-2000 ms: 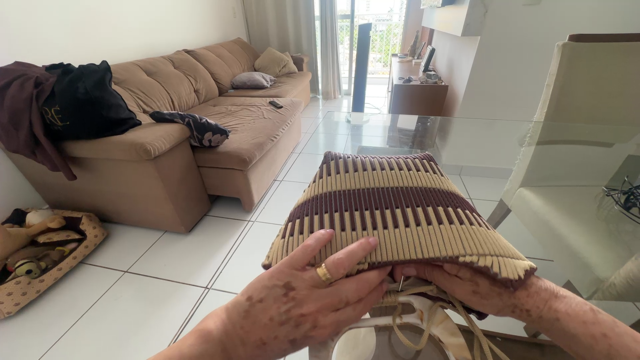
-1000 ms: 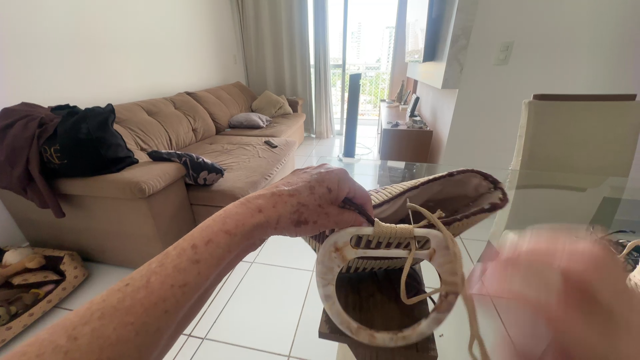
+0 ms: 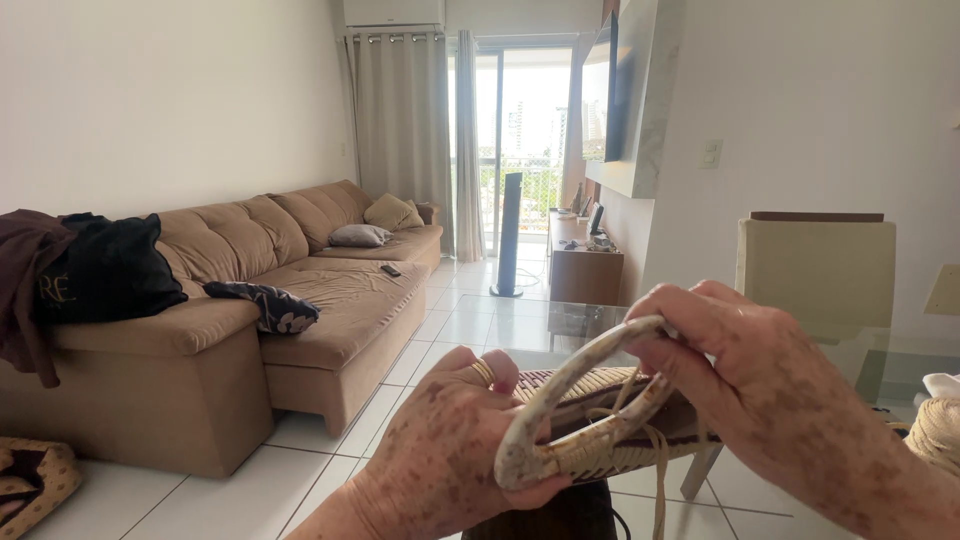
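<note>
Between my hands is a woven cord bag point(image 3: 645, 459) in cream and dark purple, its opening facing me. A marbled off-white, D-shaped bag handle point(image 3: 559, 382) stands tilted at its near edge, with cream cord wound around its straight bar. My left hand point(image 3: 450, 427), with a gold ring, grips the bag and the handle's lower left corner; some of its fingertips are hidden behind the handle. My right hand point(image 3: 750, 375) pinches the handle's upper curve between thumb and fingers. A loose cream cord point(image 3: 660, 480) hangs from the bag's opening.
The bag is held over a glass table point(image 3: 540, 311). A ball of cream cord point(image 3: 937, 431) lies at the right edge, near a light upholstered chair point(image 3: 817, 277). Below the bag is a dark object point(image 3: 555, 517). A brown sofa point(image 3: 225, 337) stands at the left.
My right hand, blurred and apart from the handle a second ago, now holds its curve. My left hand has moved lower on the bag. The view has tilted upward.
</note>
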